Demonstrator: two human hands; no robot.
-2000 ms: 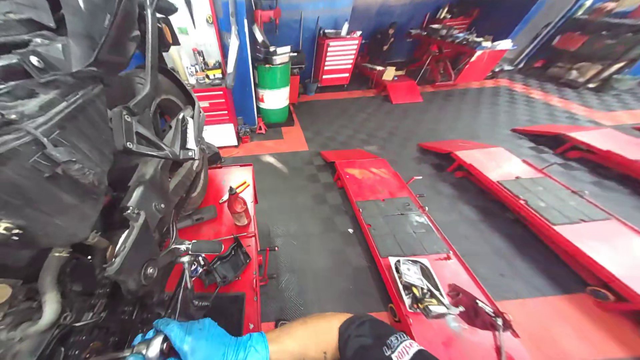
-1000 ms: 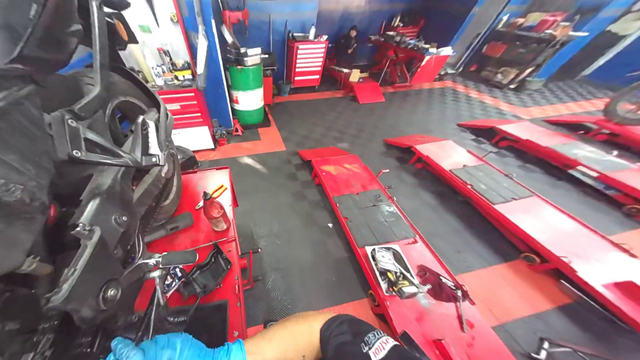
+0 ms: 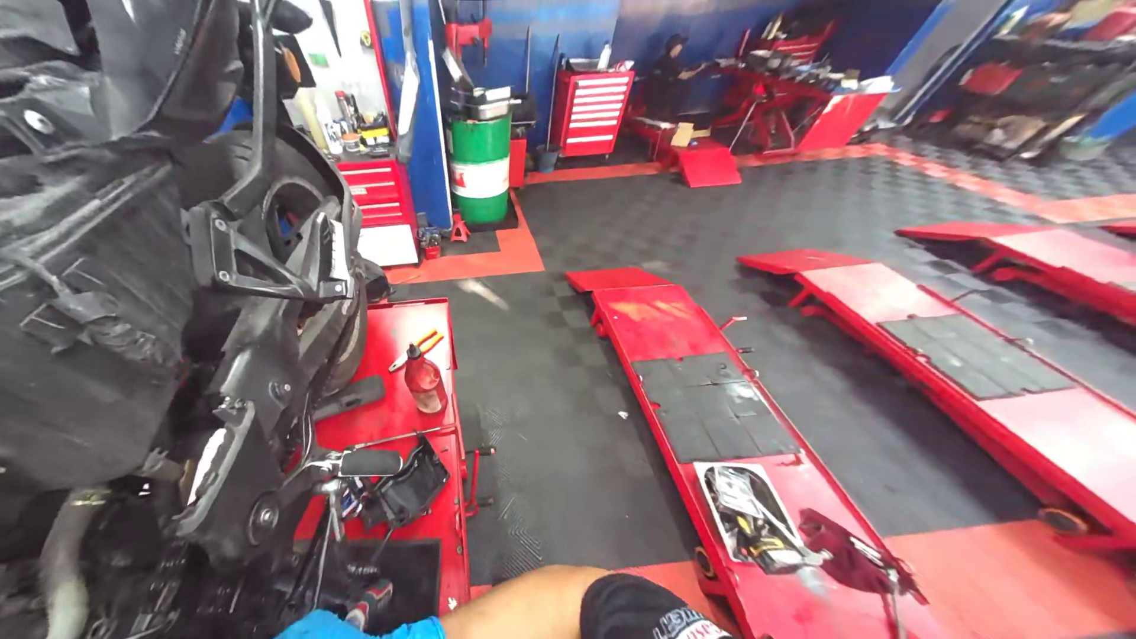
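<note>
At the bottom edge, one blue-gloved hand of mine (image 3: pixel 359 627) shows only in part; the arm in a black sleeve reaches in from the right, and the fingers are cut off by the frame. It is nearest to a tool with a red and grey handle (image 3: pixel 371 602) beside the motorcycle's lower side; whether it holds anything is hidden. My other hand is not in view. A partly stripped motorcycle (image 3: pixel 98 293) fills the left side. On the red lift platform (image 3: pixel 355 337) beside it lie a red squeeze bottle (image 3: pixel 424 382), orange-handled pliers (image 3: pixel 417 350) and a black plastic part (image 3: pixel 417 484).
More red motorcycle lifts (image 3: pixel 657 328) stand to the right, one bearing a white tray (image 3: pixel 710 497) of parts and a dark red cloth (image 3: pixel 843 550). Behind are a green drum (image 3: pixel 480 142), a red tool cabinet (image 3: pixel 593 111) and a person (image 3: pixel 670 75) near a cluttered red bench.
The blue-gloved hand has dropped lower and is now mostly outside the frame. The bottle, pliers and black plastic part stay where they were on the lift.
</note>
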